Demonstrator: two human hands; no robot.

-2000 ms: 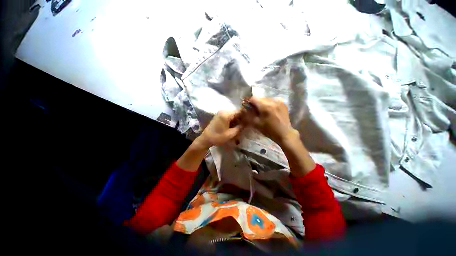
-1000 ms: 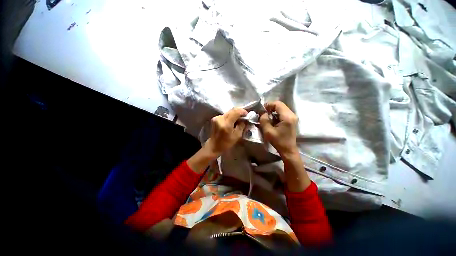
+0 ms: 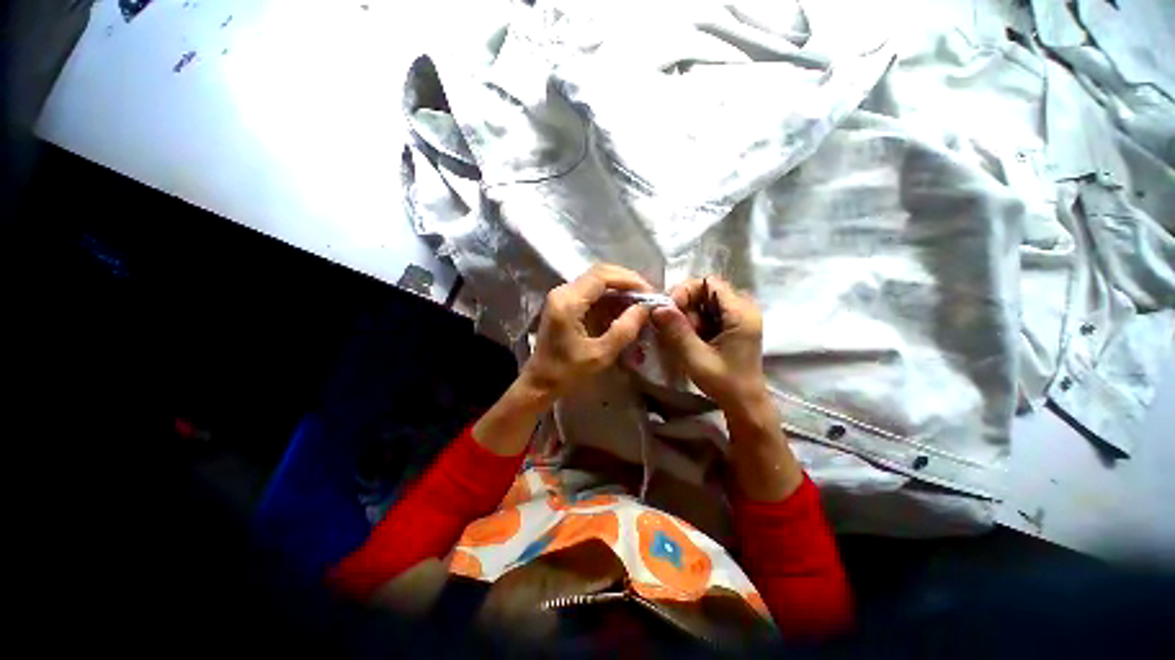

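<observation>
A pale off-white jacket is spread over the table edge and hangs onto my lap. Its button placket with dark round buttons runs towards the lower right. My left hand pinches a folded edge of the cloth. My right hand pinches the same edge from the other side, the fingertips of both hands nearly touching. Small dark thread snips sit in my right hand, blades pointing up. The part of the edge between my fingers is mostly hidden.
More pale garments lie heaped at the right on the white table. Dark scraps lie near its front edge. A blue bin stands low at the left in shadow. An apron with orange flowers covers my lap.
Both hands came off the earlier spot near the placket, and a cloth edge was folded up between them. The snips now point up. The jacket's upper layer has shifted into a fold over the middle.
</observation>
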